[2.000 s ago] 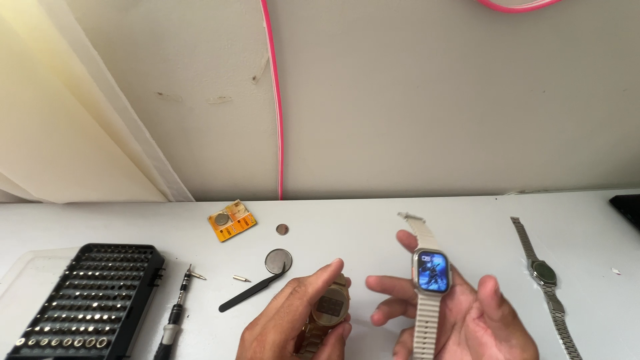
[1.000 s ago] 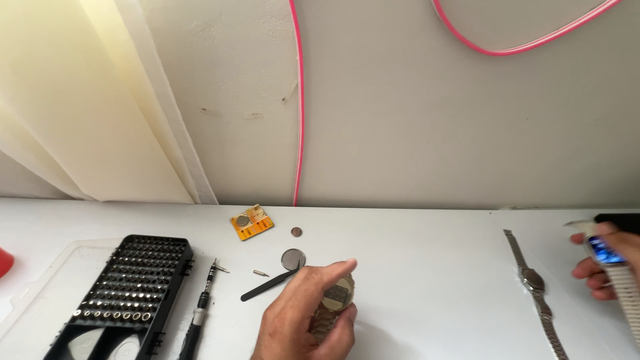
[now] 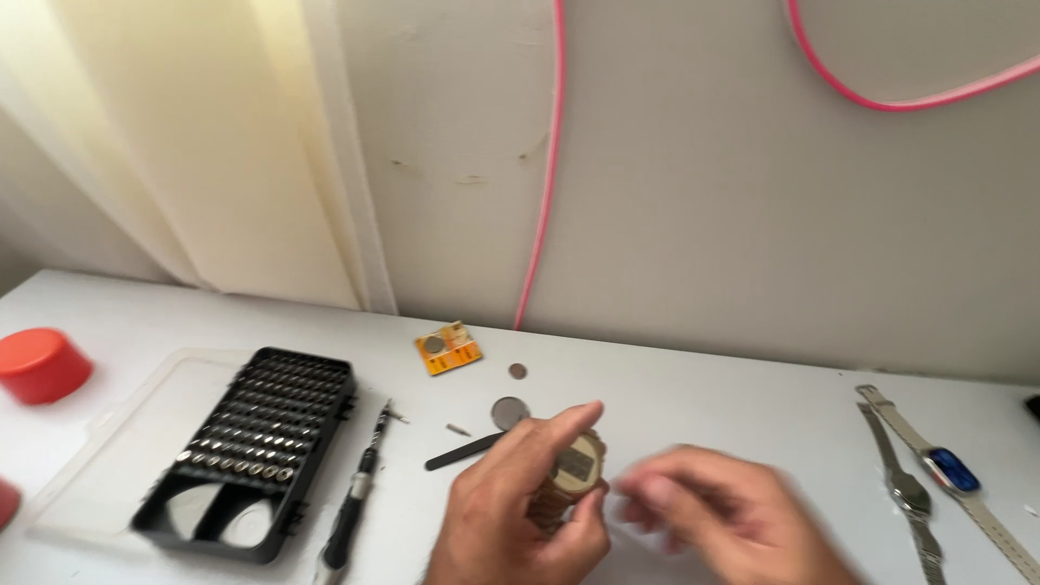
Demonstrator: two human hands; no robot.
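Observation:
A gold-coloured digital wristwatch [image 3: 578, 467] is held in my left hand [image 3: 520, 496] between thumb and fingers, its display facing up. Just right of it is my right hand [image 3: 715, 504], blurred, with its fingers curled; whether it holds anything cannot be told. Black tweezers [image 3: 463, 451] lie partly behind my left hand, touching or close to a round metal disc [image 3: 509, 413]. At the right, a smartwatch with a pale band [image 3: 952, 470] lies beside a silver metal-band watch [image 3: 908, 492].
A black screwdriver bit case [image 3: 325, 455] stands at left on a clear lid [image 3: 106, 455], beside a precision screwdriver [image 3: 349, 504]. A small bit [image 3: 457, 429], a coin cell [image 3: 517, 370] and an orange battery card [image 3: 449, 349] lie centrally. A red round container [image 3: 42, 364] stands far left.
The smartwatch was in my right hand and now lies on the table by the silver watch. My right hand has come back beside the gold-coloured watch, which stays in my left hand.

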